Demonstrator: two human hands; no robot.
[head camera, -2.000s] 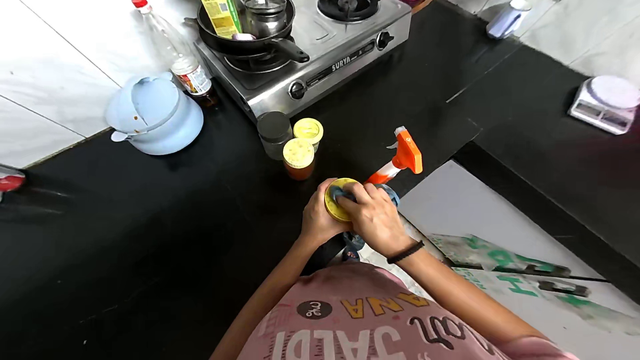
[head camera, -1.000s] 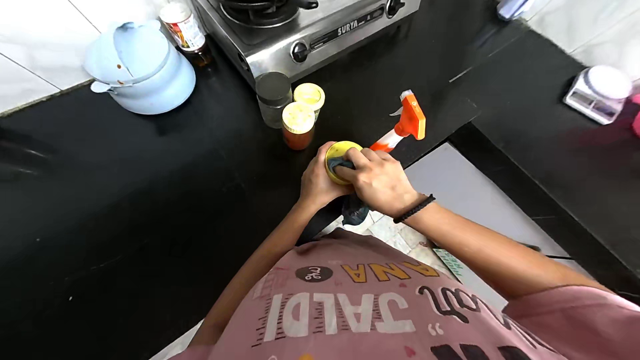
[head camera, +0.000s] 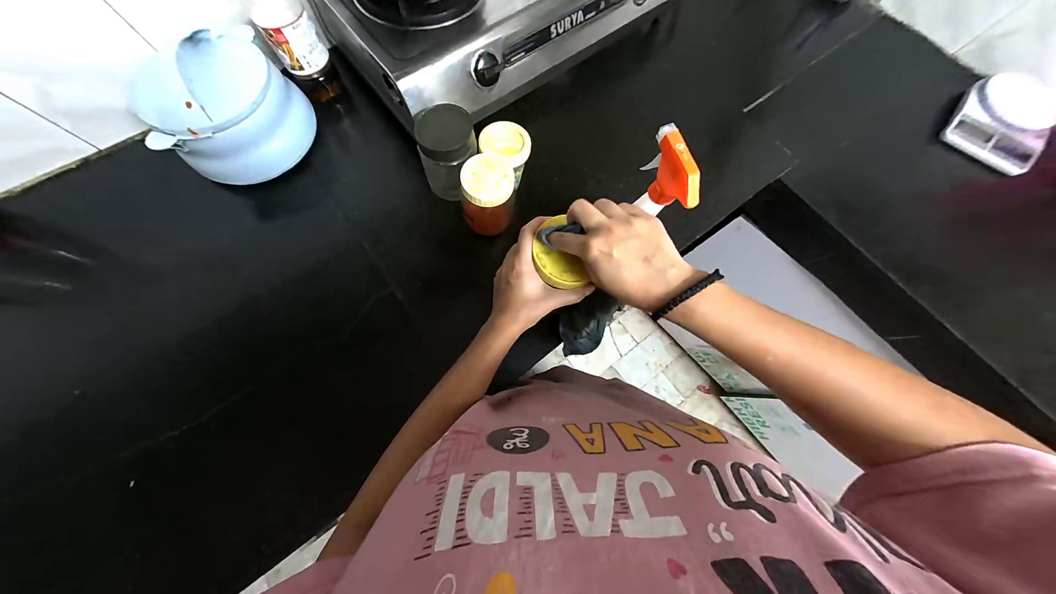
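My left hand (head camera: 524, 285) holds a jar with a yellow lid (head camera: 559, 262); the jar's body is mostly hidden by my hands. Pressed on that lid is a dark cloth (head camera: 584, 323), pinched in the fingers of my right hand (head camera: 631, 252), its loose end hanging below. Just beyond the hands stands a spray bottle with an orange trigger head (head camera: 678, 172), its lower part hidden. Three jars are grouped to the upper left of the hands: a reddish-brown one with a yellow lid (head camera: 487, 194), another with a pale yellow lid (head camera: 505, 144), and a clear one with a dark lid (head camera: 445, 148).
A steel gas stove (head camera: 445, 70) stands behind the jars. On the left are a light blue lidded pot (head camera: 256, 132) and a labelled bottle with dark contents (head camera: 301, 45). A white kitchen scale (head camera: 1000, 124) sits at the right on the black countertop (head camera: 247, 330).
Both hands stay at the yellow-lidded jar, and the right-hand fingers with the cloth have shifted towards the lid's far edge. The view has moved somewhat.
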